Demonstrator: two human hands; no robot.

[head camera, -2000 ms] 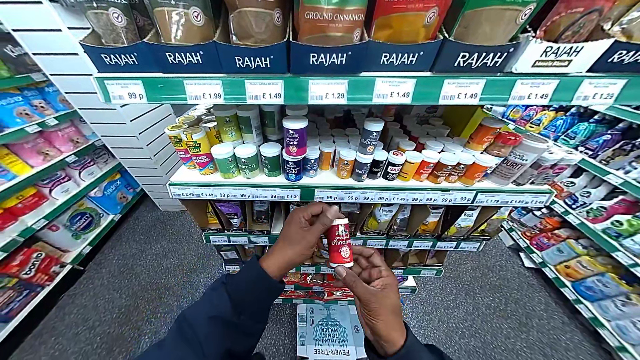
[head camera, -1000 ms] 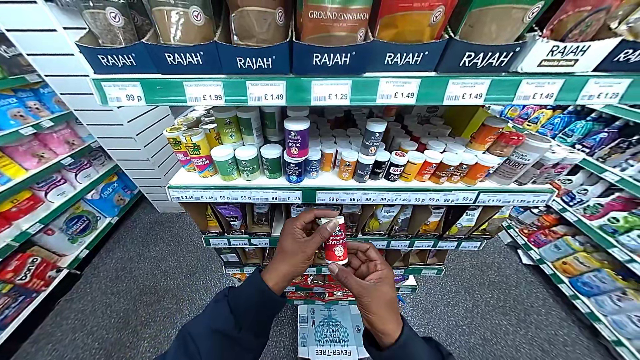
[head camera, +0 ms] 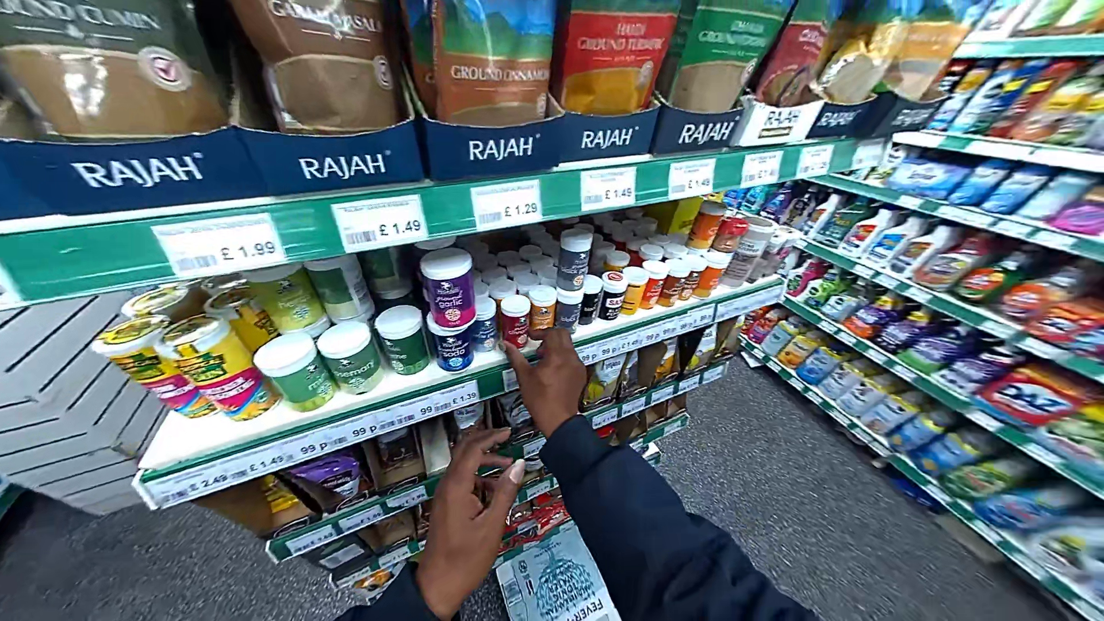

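A small red spice jar with a white lid (head camera: 515, 321) stands at the front of the middle shelf, between a blue jar (head camera: 484, 324) and an orange-labelled jar (head camera: 542, 309). My right hand (head camera: 554, 379) is at the shelf edge just below these jars, its fingertips close to the red one; whether they touch it I cannot tell. Lower and to the left, my left hand (head camera: 470, 509) is raised in front of the lower shelves, fingers apart and holding nothing. A purple garlic jar (head camera: 448, 286) is stacked on a dark blue jar (head camera: 451, 341) left of the red jar.
Green-lidded shelf edging with price tags (head camera: 328, 431) runs below the jars. Rajah spice pouches in blue boxes (head camera: 504, 148) overhang them. Yellow tubs (head camera: 216, 366) stand at the left end. Cleaning products fill shelves (head camera: 966, 379) on the right. A Fever-Tree box (head camera: 556, 578) is low down, below my hands.
The red jar was between my two hands earlier; now a red jar stands in the row. My right hand has reached to the shelf, and my left hand is empty. The view has turned and come nearer.
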